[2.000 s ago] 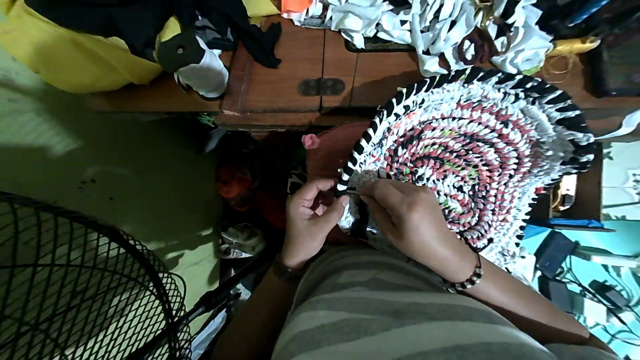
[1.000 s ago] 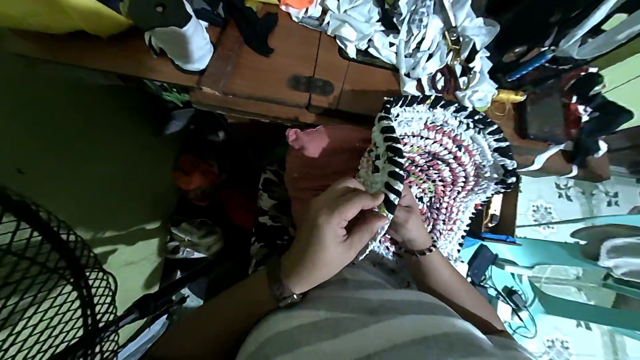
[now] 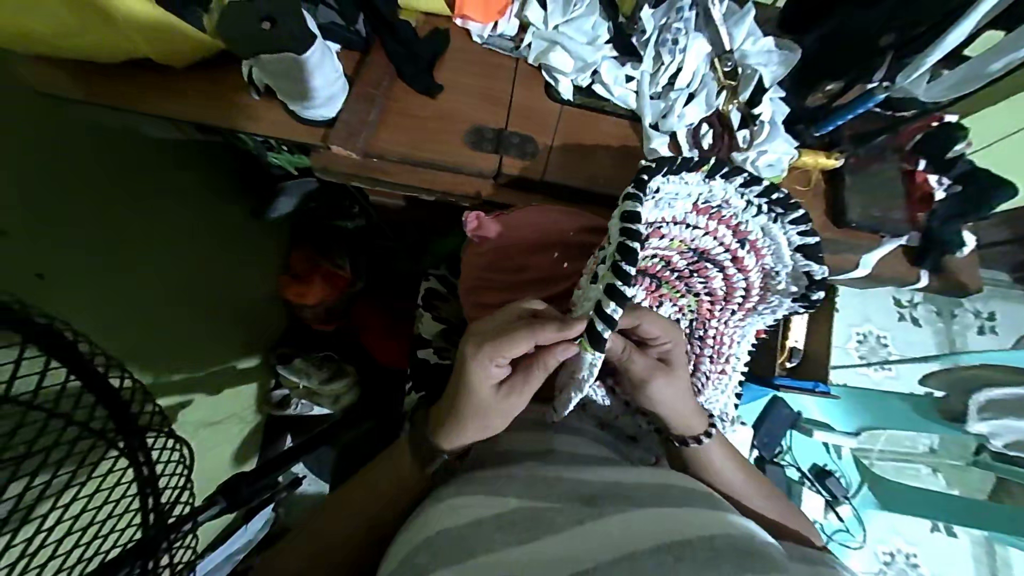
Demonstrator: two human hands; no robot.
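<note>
A round rag rug (image 3: 704, 272), crocheted or woven from white, pink and black fabric strips, hangs over my lap and leans on the wooden table. Black strip stitches wrap its pale rim. Thumb and forefinger of my left hand (image 3: 504, 368) pinch that rim at its near left edge. On the other side of the same edge, my right hand (image 3: 652, 364) holds the rim with bent fingers, partly hidden behind it. A white fabric end (image 3: 578, 384) hangs just below my fingertips. Whether a needle or hook is between the fingers cannot be seen.
The wooden table (image 3: 432, 104) crosses ahead, with white fabric strips (image 3: 576, 40), a black-and-white fabric roll (image 3: 296, 72) and yellow thread (image 3: 816, 160) on it. A black fan guard (image 3: 88, 448) stands at the lower left. Chargers with cables (image 3: 800, 456) lie at the right.
Since two seconds ago, the rug's left edge has been folded up between my hands, and my right hand has gone from in front of the rim to its far side.
</note>
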